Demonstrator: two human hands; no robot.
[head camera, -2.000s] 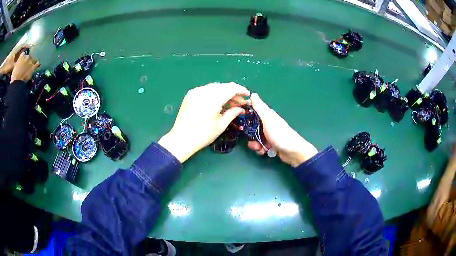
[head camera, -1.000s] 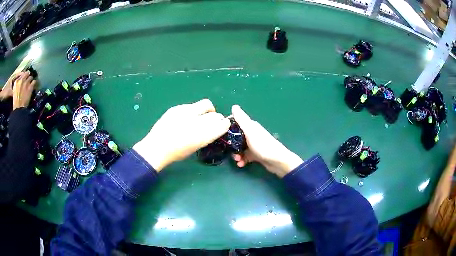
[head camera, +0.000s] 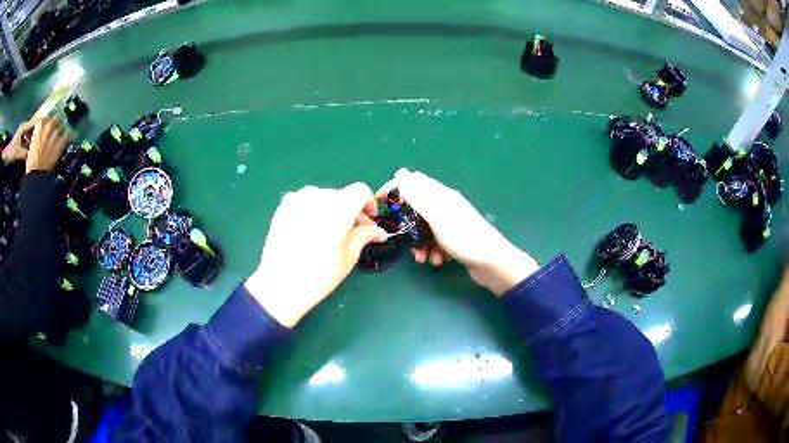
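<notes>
A black electronic unit (head camera: 400, 216) with red and blue bits and a thin pale wire is between my hands, at the middle of the green bench. A round black housing (head camera: 379, 254) shows below it, partly under my fingers. My left hand (head camera: 318, 238) pinches the pale wire between thumb and finger at the unit's left side. My right hand (head camera: 450, 227) grips the unit from the right, with its fingertips curled under it. Much of the unit is hidden by my fingers.
Black units and pale-rimmed round boards (head camera: 150, 192) lie in a left pile, where another person's hands (head camera: 43, 143) work. More black units (head camera: 653, 156) lie at right, with a pair (head camera: 636, 258) nearer. Passing units (head camera: 539, 57) sit on the far strip. A person's arm shows at the right edge.
The units on the far strip have shifted right. My left hand has changed from a closed pose over the unit to a pinch at the wire, which now shows between my hands.
</notes>
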